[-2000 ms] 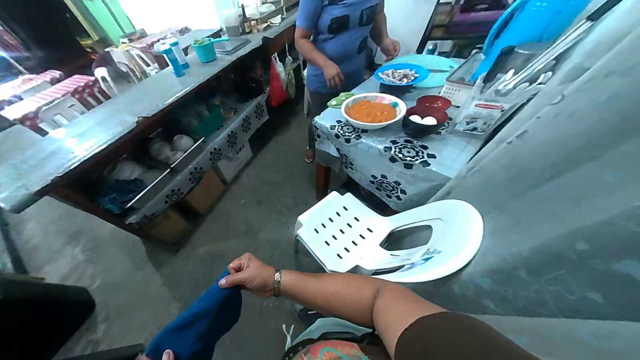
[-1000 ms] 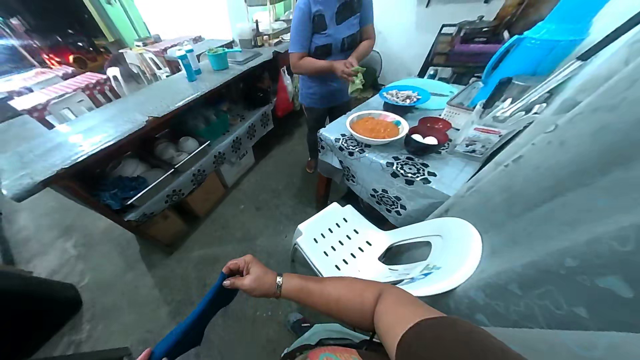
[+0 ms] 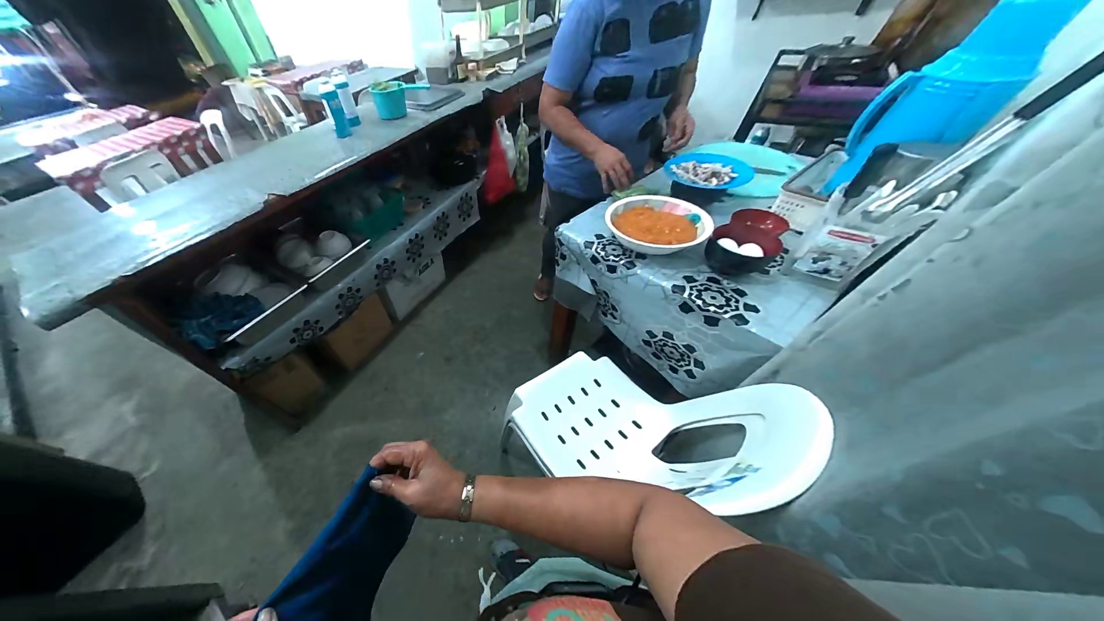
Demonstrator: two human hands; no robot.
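Observation:
A dark blue cloth hangs stretched at the lower left. My right hand, with a watch at the wrist, pinches its upper corner between thumb and fingers. Of my left hand only the fingertips show at the bottom edge, against the cloth's lower end; the rest is out of frame. To the right of my right hand stands a white plastic chair with a slotted seat. Beyond it, a table with a patterned cover bears a bowl of orange food, a dark bowl with eggs and a blue plate of chopped food.
Another person in a blue shirt stands behind the table, a hand near its edge. A long counter with shelves of dishes runs along the left. Dark furniture stands at the lower left, a grey curtain hangs at the right.
The cloth now hangs wider than one second ago, when it looked narrow. The other person's hands, together around something green one second ago, are now apart, one lowered toward the table.

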